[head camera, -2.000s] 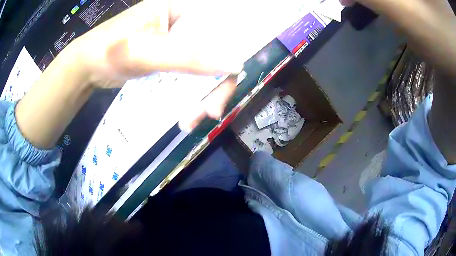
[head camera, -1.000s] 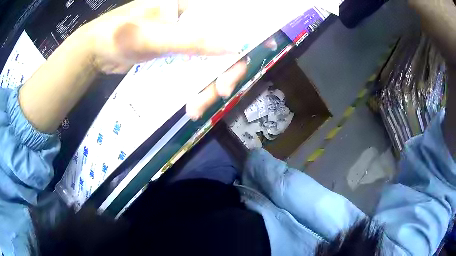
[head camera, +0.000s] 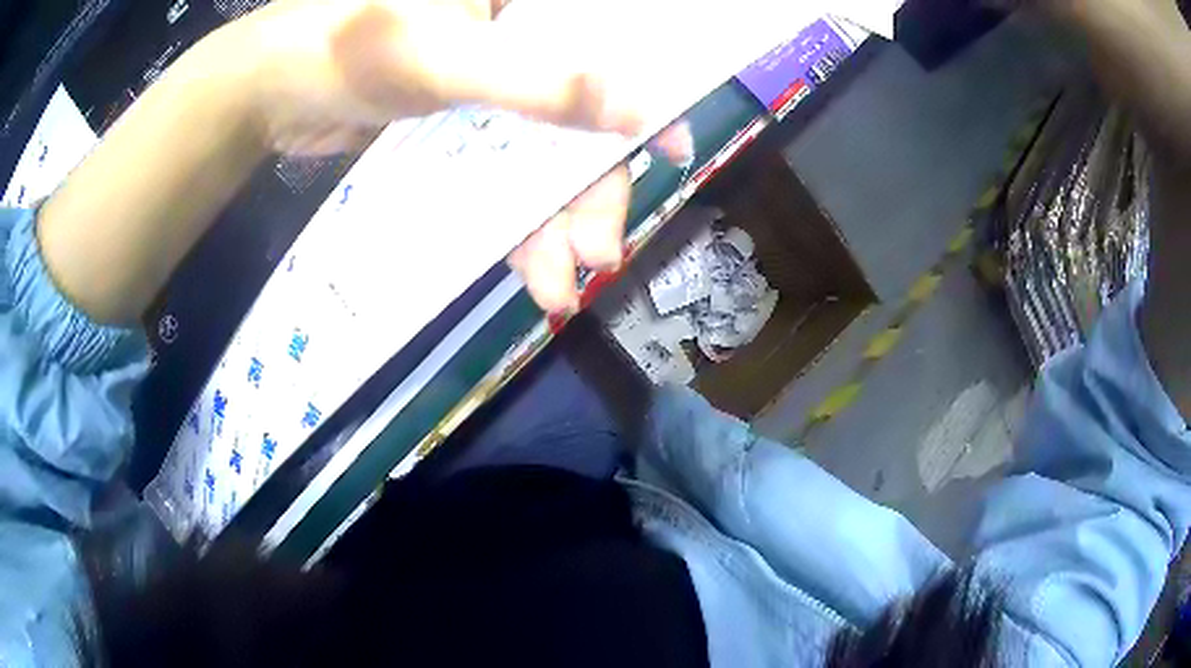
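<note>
A glossy white panel or sheet (head camera: 457, 196), badly overexposed, runs diagonally from lower left to the top edge. Its lower-left part carries repeated blue 3M marks. My left hand (head camera: 562, 196) is at its near edge, thumb side above and fingertips showing past the edge over the green bench; it appears to hold the panel. Glare hides the exact grip. A narrow pale strip (head camera: 379, 433) lies along the bench edge below the panel. Only my right forearm shows at the upper right; the right hand is cut off by the top edge.
The green bench edge (head camera: 415, 424) bears red and pale tape. A purple printed piece (head camera: 799, 63) lies at its upper end. An open cardboard box (head camera: 816, 307) with crumpled white scraps stands below, near yellow-and-dark floor tape (head camera: 901, 311). Shiny stacked strips (head camera: 1064, 235) are at right.
My left fingertips have shifted slightly right along the panel's near edge. My right hand has moved up and right, out of the picture.
</note>
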